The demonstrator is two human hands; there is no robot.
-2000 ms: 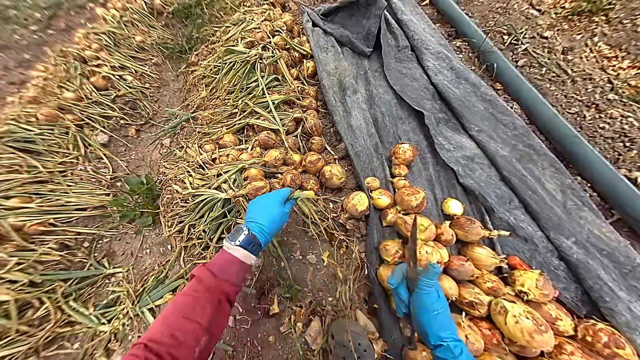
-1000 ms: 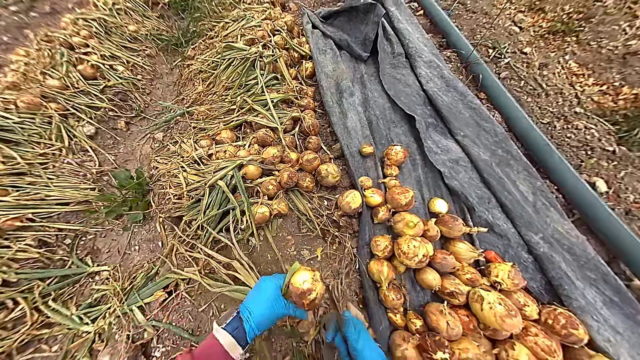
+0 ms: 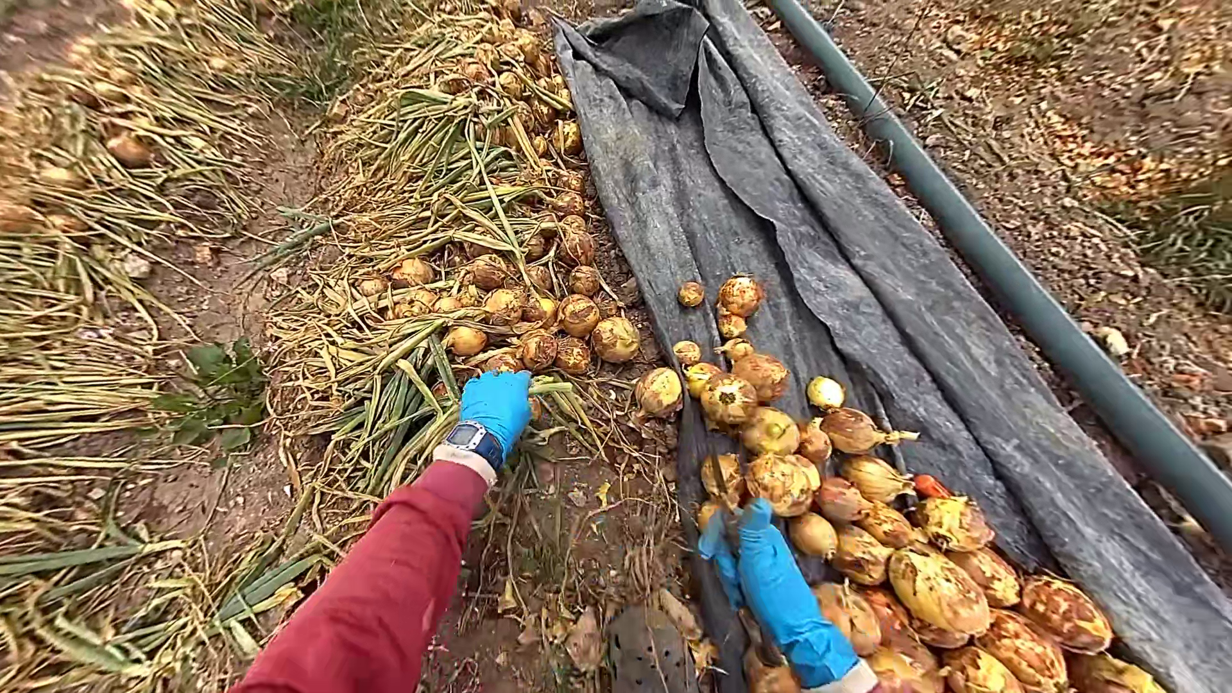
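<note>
My left hand [image 3: 496, 416], in a blue glove with a watch at the wrist, is closed around an onion stalk [image 3: 551, 387] at the edge of the row of pulled onions [image 3: 577, 316]. The stalk's pale green end sticks out to the right of the fist. My right hand [image 3: 775, 587], also gloved in blue, is over the left side of the loose onions [image 3: 938, 589] on the grey ground cloth [image 3: 664, 202]. It grips a knife, whose narrow dark blade [image 3: 724, 481] points up; the handle is hidden by the fingers.
A long grey-green pipe [image 3: 1011, 274] runs beside the cloth on the right. More onion plants with dry leaves [image 3: 67, 366] lie at the left, past a strip of soil with a green weed [image 3: 217, 395]. A dark perforated shoe [image 3: 650, 654] shows at the bottom.
A second ago my left hand held an onion low in the view; now it is farther up, on a stalk at the row. My right hand has moved up and right, over the loose onions.
</note>
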